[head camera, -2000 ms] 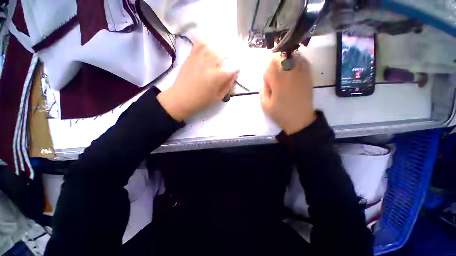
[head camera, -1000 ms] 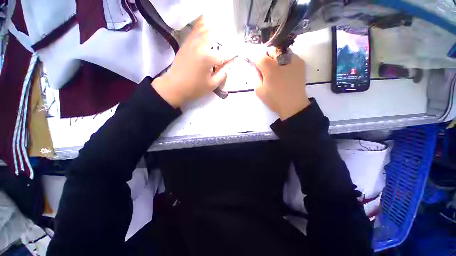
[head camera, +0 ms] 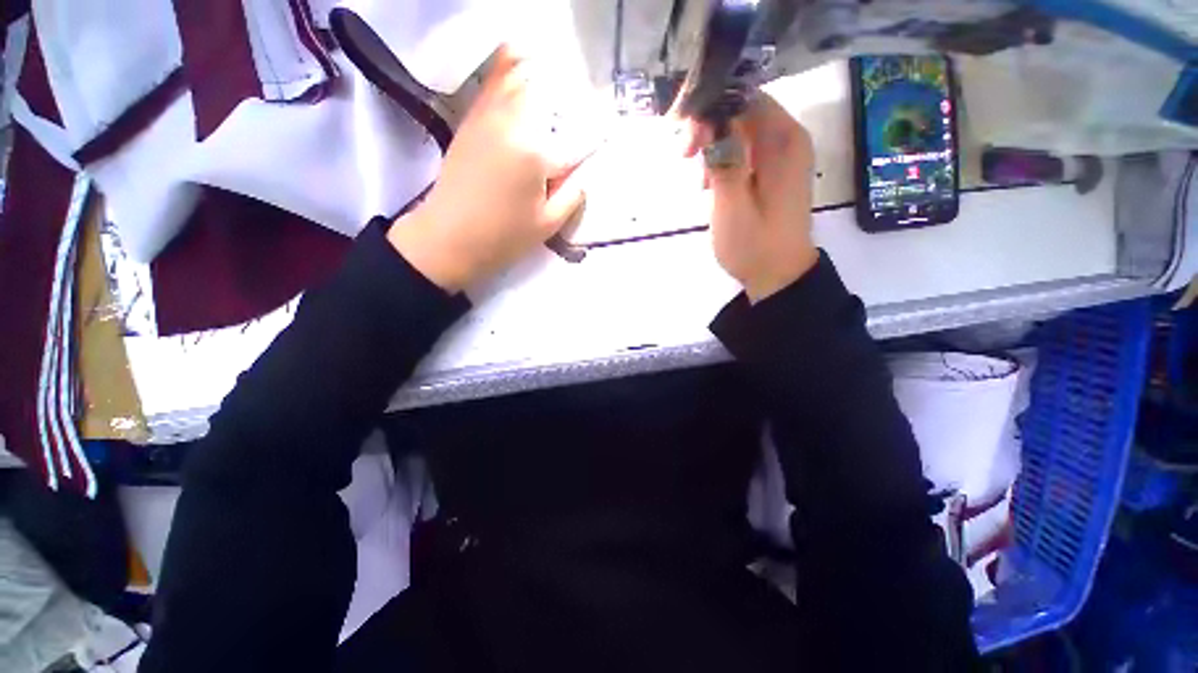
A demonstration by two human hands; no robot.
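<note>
My left hand is left of the needle area of the sewing machine, on the edge of the white and maroon cloth. A small dark tool, perhaps snips, shows under its fingers; whether it is gripped is unclear. My right hand is right of the needle area with its fingertips raised beside the machine's metal parts; what they hold is hidden. The white panel and maroon panel lie at the left. Lamp glare washes out the spot between my hands.
A smartphone with a bright screen and a dark maroon-handled tool lie right of my right hand. A striped maroon piece hangs at the left over brown card. A blue basket stands below the table's right side, beside white cloth.
My hands have moved apart from near the needle area. My right hand has turned upward, its fingers now at the machine's metal parts. The view has shifted slightly.
</note>
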